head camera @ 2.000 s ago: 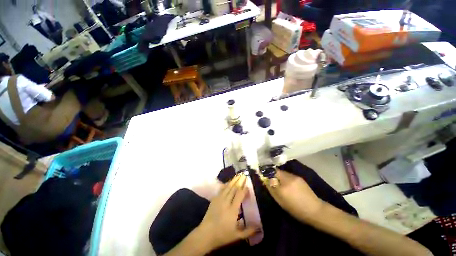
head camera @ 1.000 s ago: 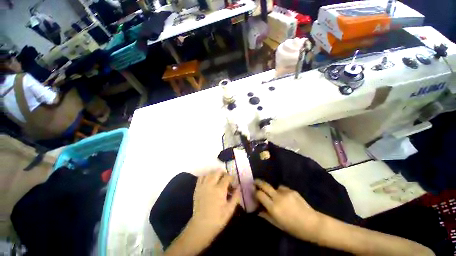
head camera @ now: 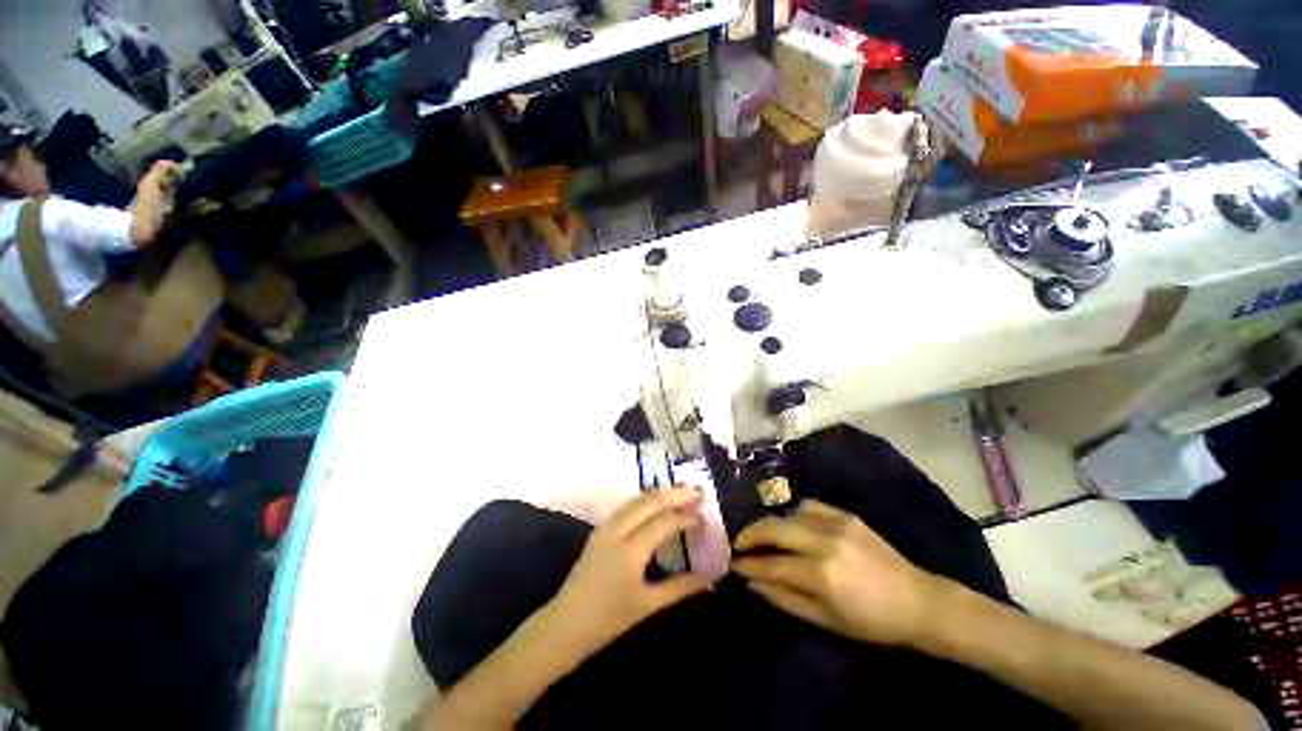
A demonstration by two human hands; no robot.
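Black cloth [head camera: 857, 486] lies under the sewing machine's head and hangs toward me, with a rounded part at the left. A pale pink strip [head camera: 704, 531] runs on the cloth toward the presser foot [head camera: 761, 460] of the white sewing machine [head camera: 914, 329]. My left hand [head camera: 628, 557] rests on the strip and cloth, fingertips at the strip's left edge. My right hand [head camera: 828, 571] is just right of the strip, fingers bent and pinching the black cloth. The needle is too small to tell.
A turquoise basket [head camera: 307, 514] with black cloth stands at the left. Pinkish snips [head camera: 997, 457] and white paper [head camera: 1157, 464] lie under the arm. A white thread cone [head camera: 857, 172] and orange-white boxes [head camera: 1085, 64] are behind. A person [head camera: 107, 286] sits at the far left.
The pink strip has moved up toward the foot, so less of it shows than a second ago. My left hand has moved onto it. The seated person's arm is raised.
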